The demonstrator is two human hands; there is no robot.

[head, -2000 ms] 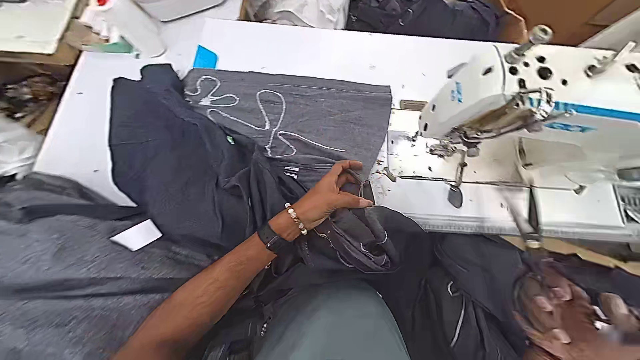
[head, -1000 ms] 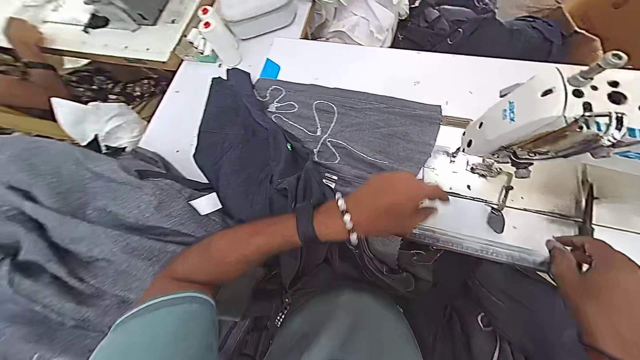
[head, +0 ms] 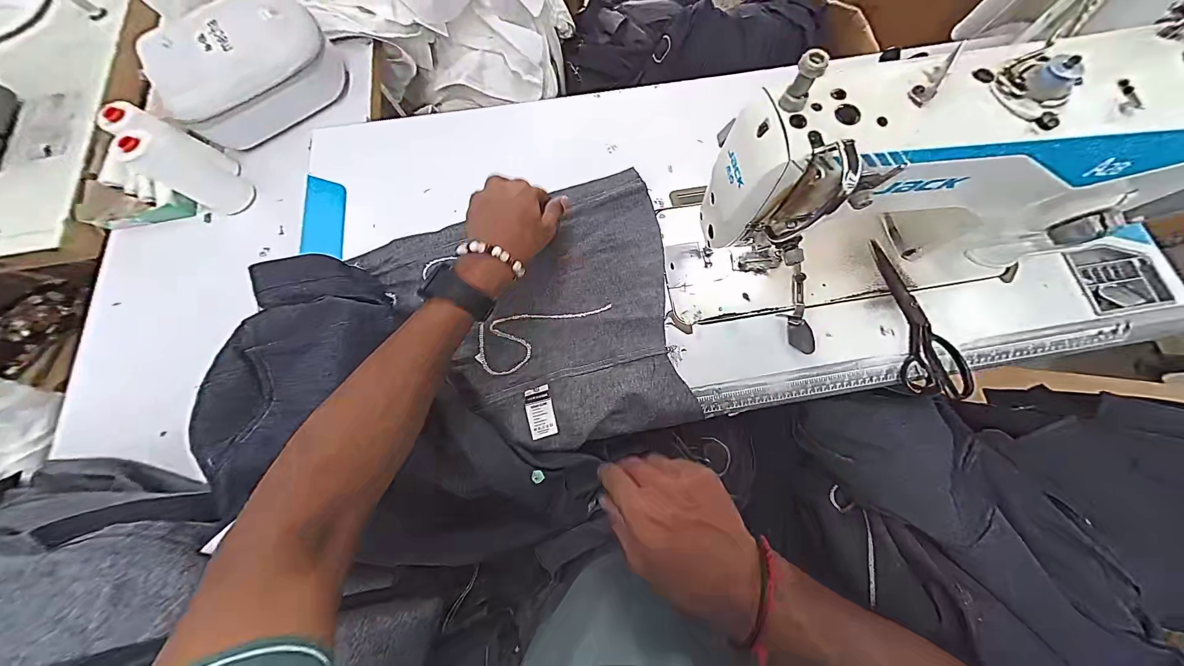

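A dark denim-like garment [head: 305,370] lies over the table's front edge, with its grey section [head: 610,250] spread flat to the left of a Jack sewing machine [head: 758,176]. A white cord [head: 509,347] curls on the grey cloth, and a white care label [head: 540,413] shows near its lower edge. My left hand [head: 513,217] is on the upper part of the grey cloth, fingers curled; whether it pinches the fabric is unclear. My right hand [head: 671,523] grips the dark fabric at the table's front edge, above my lap. Black-handled scissors [head: 925,342] rest on the machine bed's front, handles overhanging the edge.
White thread cones [head: 185,162] with red tips and a white plastic cover [head: 240,69] stand at the back left. A measuring tape [head: 805,381] runs along the table's front edge. More dark garments [head: 1017,490] hang at the right; white cloth [head: 472,55] is heaped behind.
The scissors, in my right hand two seconds ago, now lie on the table. My right hand has moved left onto the garment. My left hand has moved up onto the grey cloth.
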